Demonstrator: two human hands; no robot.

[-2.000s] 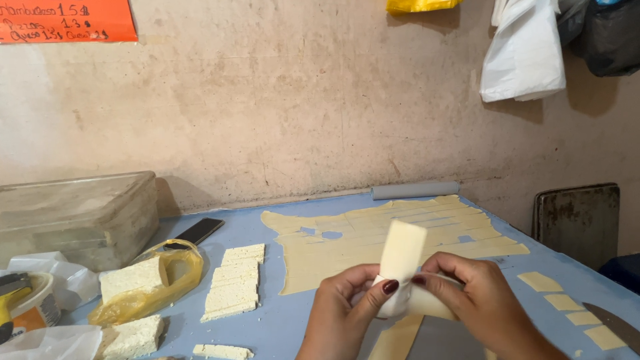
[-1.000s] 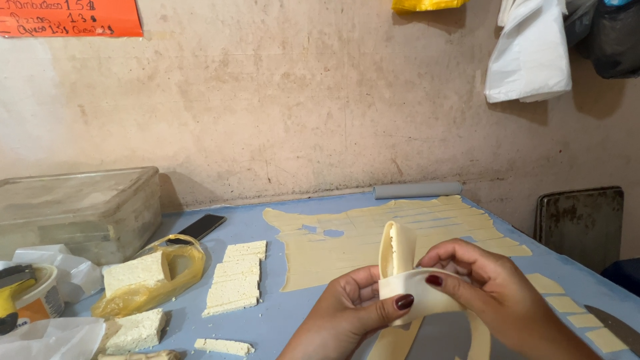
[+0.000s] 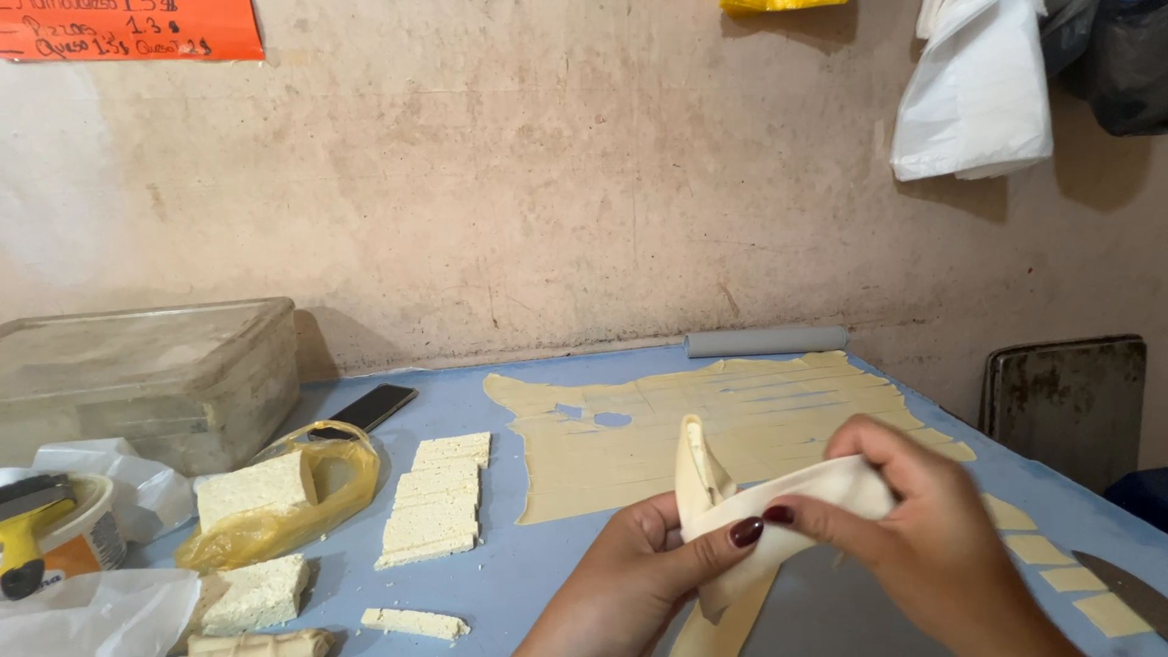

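My left hand [image 3: 662, 557] pinches a piece of white cheese wrapped in a dough strip [image 3: 701, 470], which stands nearly upright with cheese showing at its folded top. My right hand [image 3: 899, 529] grips the same strip farther along and holds it stretched out to the right. Part of the dough hangs below my hands towards the table. Behind them lies a thin sheet of dough [image 3: 602, 456], cut into strips and with holes at its left part. Sliced white cheese [image 3: 433, 502] lies in a row left of my hands, with a loose cheese stick [image 3: 415, 623] nearer.
Cheese blocks [image 3: 255, 493] sit at the left, one in a yellow bag [image 3: 342, 465]. Beyond are a phone [image 3: 376, 408] and a plastic box [image 3: 155, 374]. A grey tube [image 3: 766, 342] lies by the wall. Dough pieces [image 3: 1109, 614] and a blade [image 3: 1127, 584] lie at the right.
The dough strip has been wound further around the cheese. My right hand has moved to the right and up, drawing the strip out sideways.
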